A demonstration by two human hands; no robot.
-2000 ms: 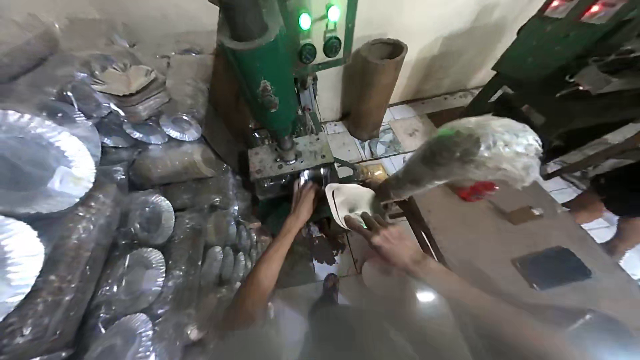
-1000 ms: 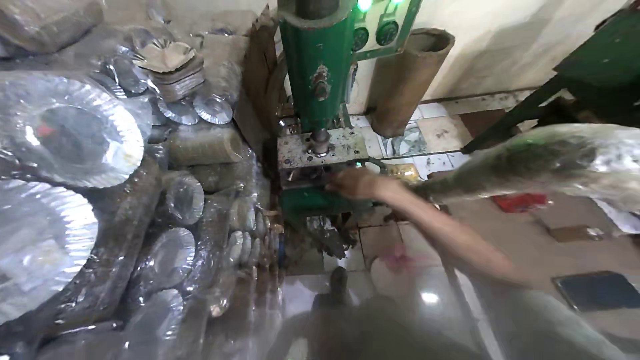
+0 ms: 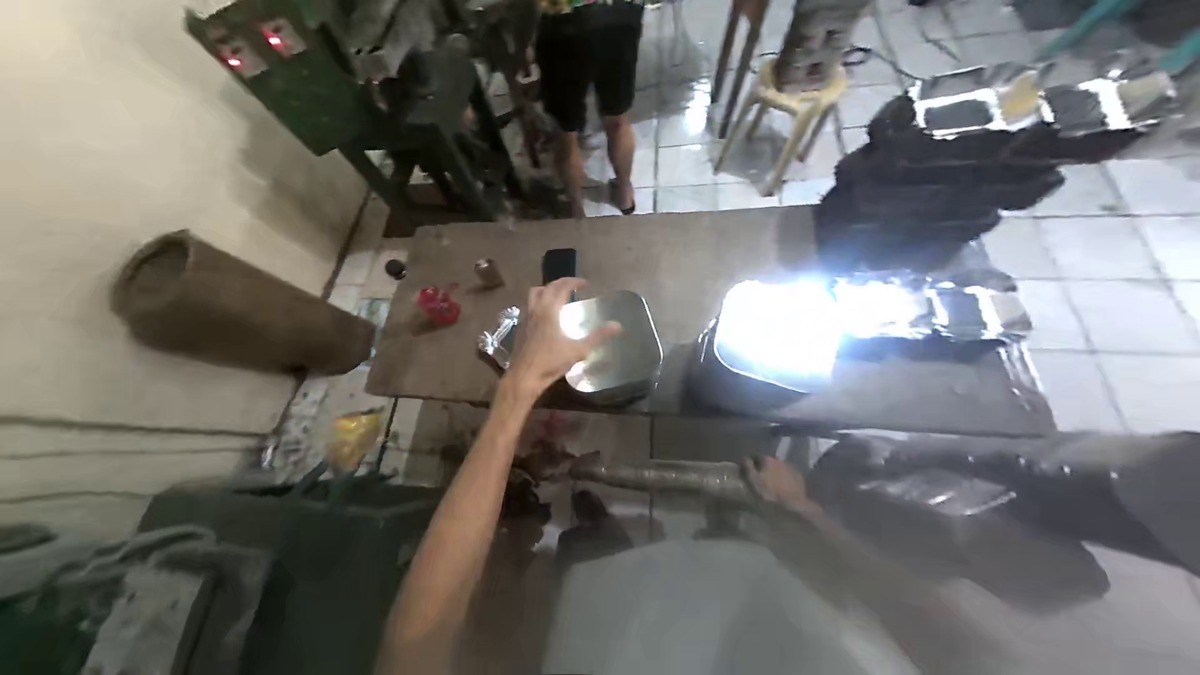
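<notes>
My left hand is over the low table, its fingers and thumb spread at the left side of a shiny rounded-rectangular metal piece; whether it touches the piece is unclear. A crumpled strip of clear plastic lies beside that hand. Low down on the right, my right hand is closed around the end of a long, narrow roll that looks wrapped in plastic. A second rounded-rectangular piece, glaring with light, stands to the right on the tabletop.
The low table also bears a dark phone-like object, a red plastic item and wrapped silvery pieces. A brown cylinder leans at the left. Beyond the table stand a person and a stool.
The view has swung right, from the green press to the low table. My left hand, at the press two seconds ago, is now over the table.
</notes>
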